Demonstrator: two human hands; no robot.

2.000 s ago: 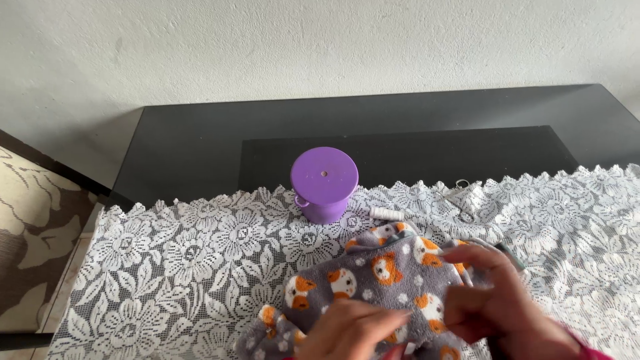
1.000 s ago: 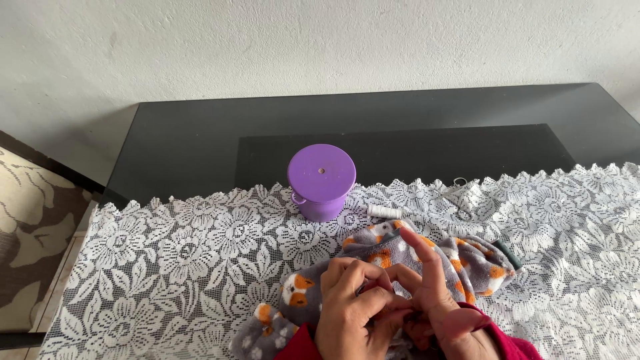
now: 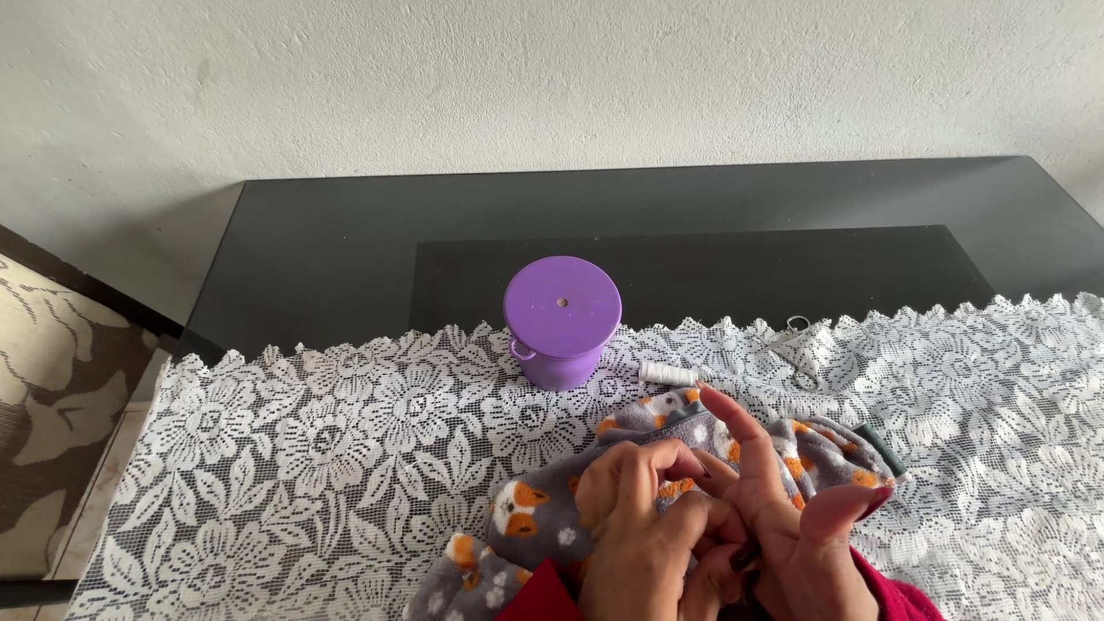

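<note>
A gray fleece cloth [image 3: 552,492] with orange and white animal faces lies bunched under both hands. My left hand [image 3: 647,526] has its fingers bent over the cloth, their tips meeting those of the other hand. My right hand [image 3: 785,526] is turned partly palm up, its index finger and thumb extended, the other fingers curled in beside the left fingertips. What the fingertips pinch is too small or hidden to tell. A spool of white thread [image 3: 668,373] lies just beyond the raised index finger. At the cloth's right end rests a dark green spool [image 3: 883,450].
A purple container [image 3: 562,310] with a round flat top stands behind the cloth, left of the white spool. Small scissors [image 3: 797,349] lie at the back right on the white lace tablecloth [image 3: 328,440]. Beyond it, the dark tabletop [image 3: 362,224] reaches toward the wall.
Two seconds ago the hands were apart over the cloth; they have come together at the fingertips. The cloth has been bunched up, and the dark green spool at its right shows more plainly.
</note>
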